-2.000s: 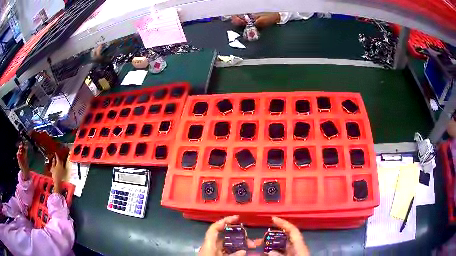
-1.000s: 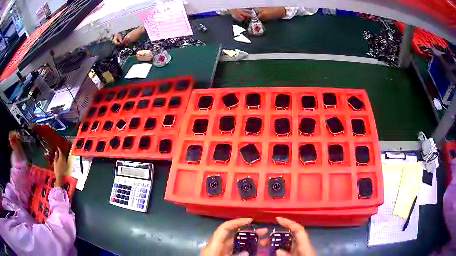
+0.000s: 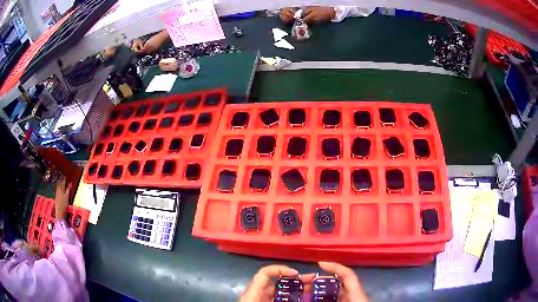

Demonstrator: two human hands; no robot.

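Note:
My left hand (image 3: 263, 284) holds a smartwatch body (image 3: 289, 288) and my right hand (image 3: 349, 283) holds another smartwatch body (image 3: 325, 288), side by side at the bottom edge. Both screens are lit and show rows of small icons and text. The picture's edge cuts off both hands. Just beyond them lies a stack of red-orange trays (image 3: 330, 243) with dark watch bodies in its pockets. Three in the front row lie with the round sensor mark up. Three front-row pockets are empty, one at the left and two right of the middle.
A second red tray (image 3: 154, 180) of watches lies to the left, with a calculator (image 3: 153, 219) before it. A clipboard sheet (image 3: 451, 259), yellow slip (image 3: 479, 224) and pen (image 3: 483, 250) lie right. A person in pink (image 3: 62, 274) works at far left; other hands (image 3: 308, 15) show across the bench.
My hands have shifted slightly, still holding the two watch bodies. Their lit screens show a different layout from two seconds ago. The neighbour's arms at the left have moved.

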